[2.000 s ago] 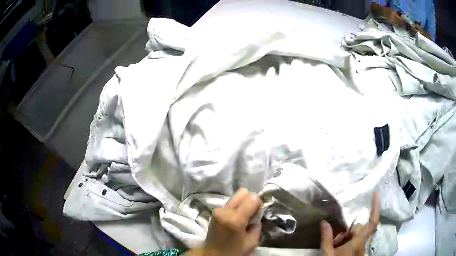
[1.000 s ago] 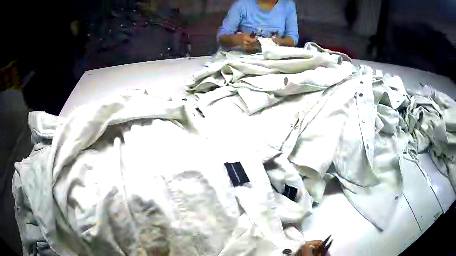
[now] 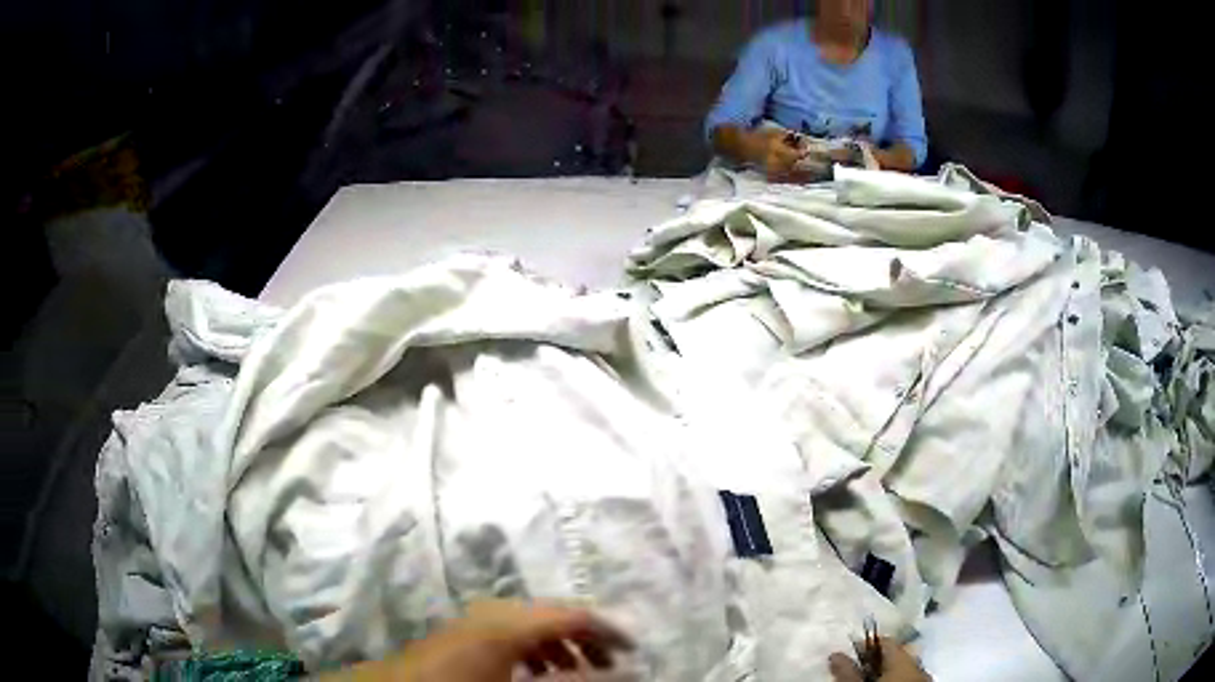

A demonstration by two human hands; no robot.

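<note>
A pale grey-white garment (image 3: 493, 460) lies spread and crumpled in front of me, with a dark navy label (image 3: 745, 524) on its inner neck area. My left hand (image 3: 526, 642) is at the bottom edge, over the cloth, blurred, with fingers bent; whether it grips cloth is unclear. My right hand (image 3: 882, 662) is low at the right, partly cut off by the bottom edge, beside the garment's neck end. It holds small dark thread snips (image 3: 870, 648), points upward.
More pale garments (image 3: 853, 267) are heaped at centre and right, some with button rows. A second dark label (image 3: 878, 574) shows beside the first. The white table (image 3: 426, 213) shows behind them. A person in a blue top (image 3: 819, 87) handles cloth across the table.
The view has tilted up, showing the person opposite. My hands have left the bunched cloth near the centre bottom. My left hand has come back into view since a second ago; the snips remain in my right.
</note>
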